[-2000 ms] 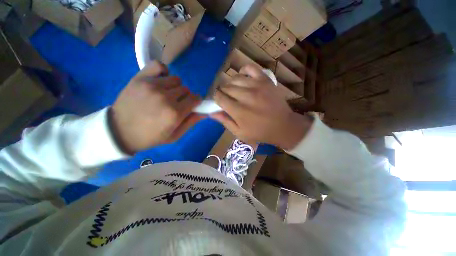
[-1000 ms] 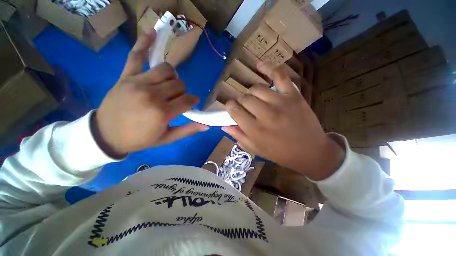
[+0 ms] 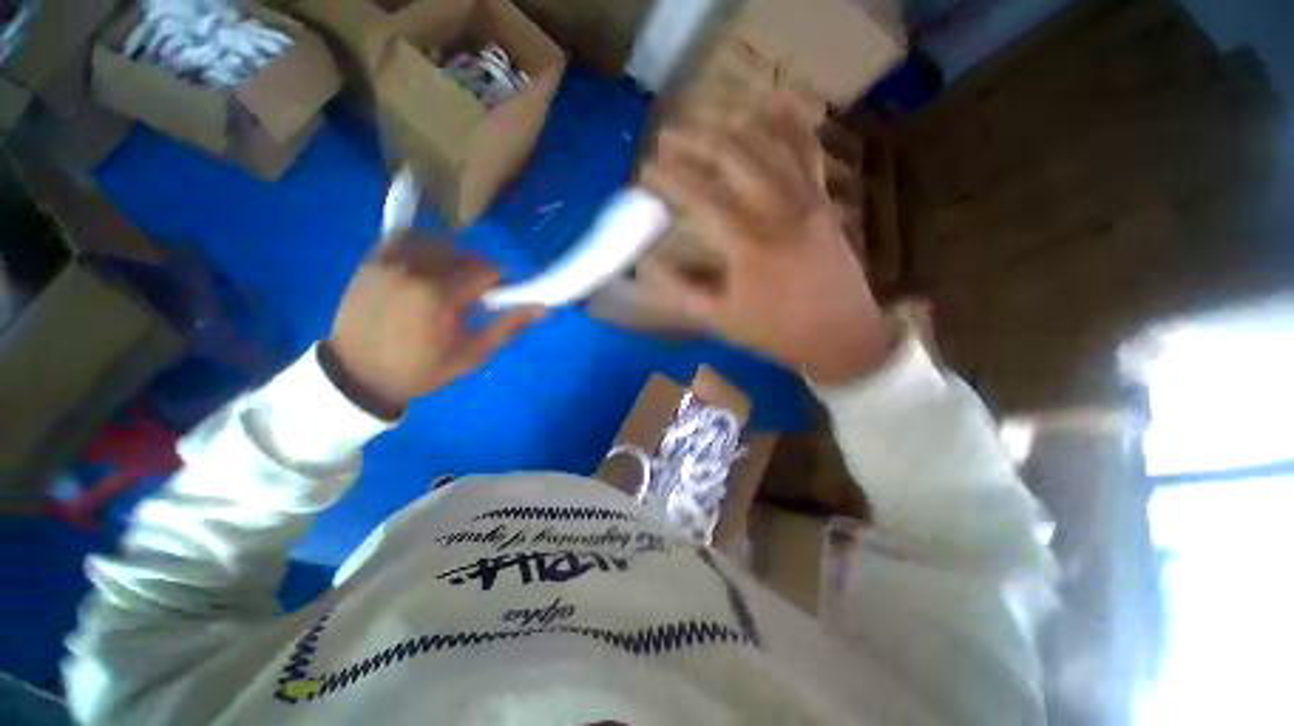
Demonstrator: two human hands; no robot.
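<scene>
A white curved neck fan part [image 3: 589, 260] is held above the blue floor. My left hand [image 3: 412, 324] is closed around it, with the thumb along the thin strip, and a short white end shows above the knuckles. My right hand [image 3: 759, 227] is raised at the part's wide right end, palm towards it and fingers spread. Both hands are blurred, and contact between the right fingers and the part is unclear. Vents, wires and screws on the part cannot be made out.
Open cardboard boxes with white parts stand at the top left [image 3: 258, 119] and top centre [image 3: 480, 148]. Another box [image 3: 646, 414] near my body holds white curved pieces [image 3: 695, 461]. Cartons [image 3: 823, 46] are stacked at the upper right. A large brown carton is at the far left [image 3: 85, 333].
My right hand has moved up and its fingers have spread. The strip between my hands now slants up to the right. The red wire and slotted end by my left hand no longer show.
</scene>
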